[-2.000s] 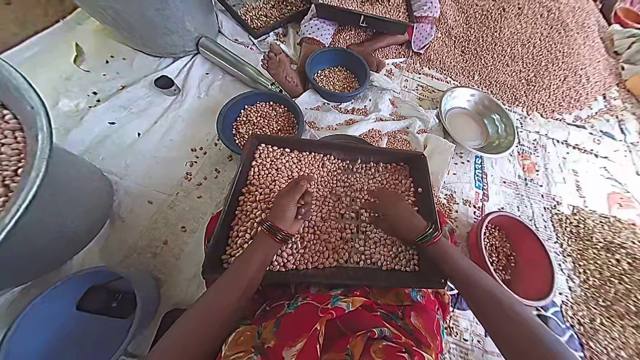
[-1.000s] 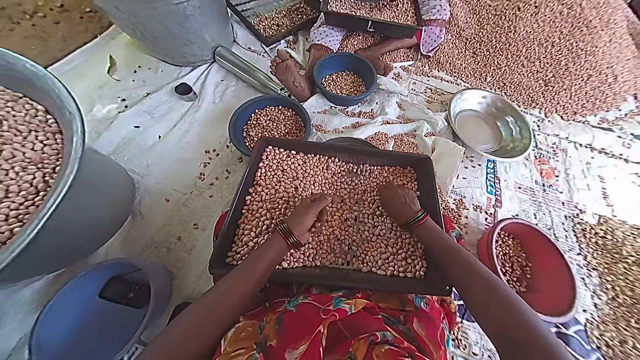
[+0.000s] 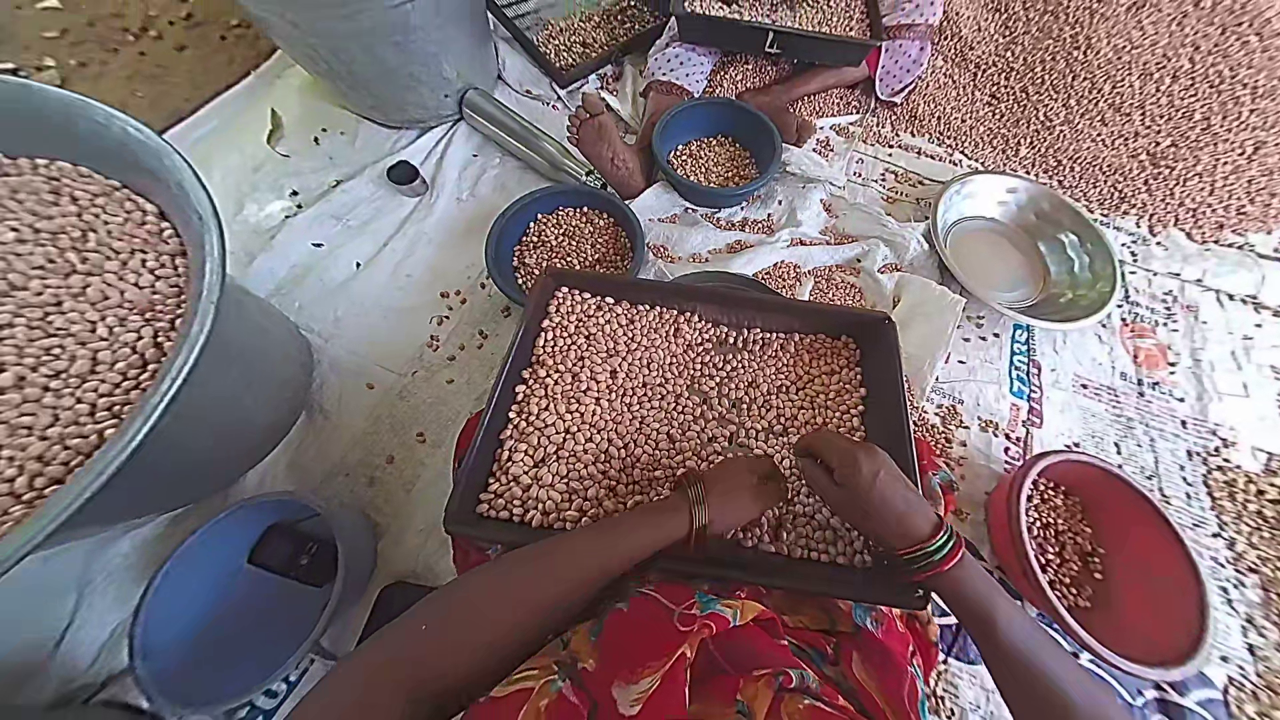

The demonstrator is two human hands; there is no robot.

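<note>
A dark rectangular tray point(image 3: 487, 440) rests on my lap over red patterned cloth, with a layer of pinkish-brown shelled nuts, likely peanuts point(image 3: 620, 400), spread in it. My left hand point(image 3: 745, 492) lies low over the nuts, right of the tray's middle, fingers curled; whether it holds any is hidden. Close beside it, my right hand point(image 3: 865, 490) is bent near the tray's lower right, thumb and fingers drawn together, their contents too small to make out. The two hands nearly touch.
Blue bowls of nuts point(image 3: 503, 225) point(image 3: 765, 165) stand beyond the tray. A steel bowl point(image 3: 1085, 270) and red bowl point(image 3: 1150, 560) are at right. A large metal tub of nuts point(image 3: 205, 300) and blue tub with a phone point(image 3: 235, 630) stand left. Another person's feet point(image 3: 610, 145) are ahead.
My left hand has moved rightward across the tray, and my right hand has come down toward the near right corner. The two hands are now close together; before they were apart.
</note>
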